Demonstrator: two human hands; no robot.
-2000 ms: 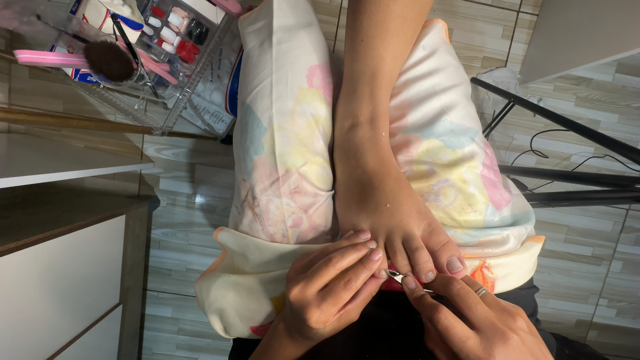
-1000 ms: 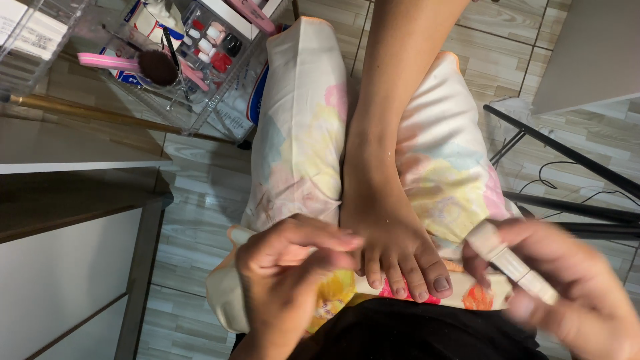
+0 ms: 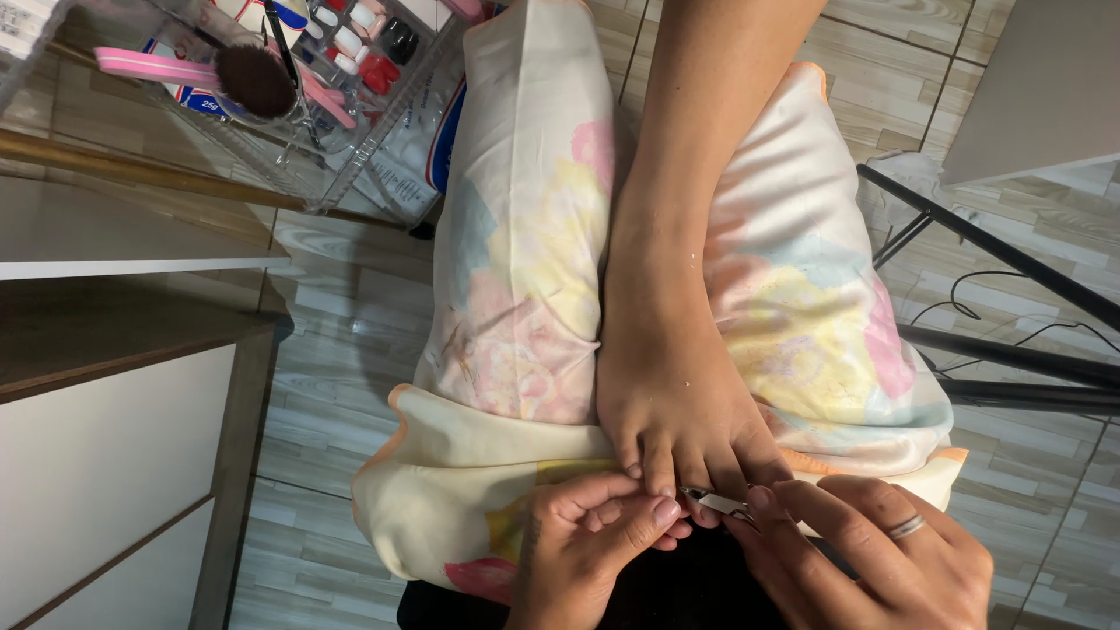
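A person's bare foot (image 3: 678,350) rests on a floral satin cloth (image 3: 525,350), toes toward me. My right hand (image 3: 866,542), with a ring on one finger, grips small metal nippers (image 3: 719,503); their tip is at the toes, close to the fourth toe (image 3: 659,464). The handles are mostly hidden in my fingers. My left hand (image 3: 604,529) is at the ends of the smaller toes, thumb and fingers bent close together beside the nippers' tip. Whether it pinches a toe is not clear. Small white specks lie on the foot and ankle.
At the upper left, a clear plastic organizer (image 3: 350,171) holds a dark-bristled brush (image 3: 255,80), pink-handled tools and nail colour samples (image 3: 378,72). A wooden cabinet with white fronts (image 3: 105,464) stands at left. Black metal legs (image 3: 1006,254) and thin cables are at right.
A second ago both hands were raised off the toes, the right holding a pale block-like object. Now both are back at the toes, and the right holds the nippers, as in the oldest frame.
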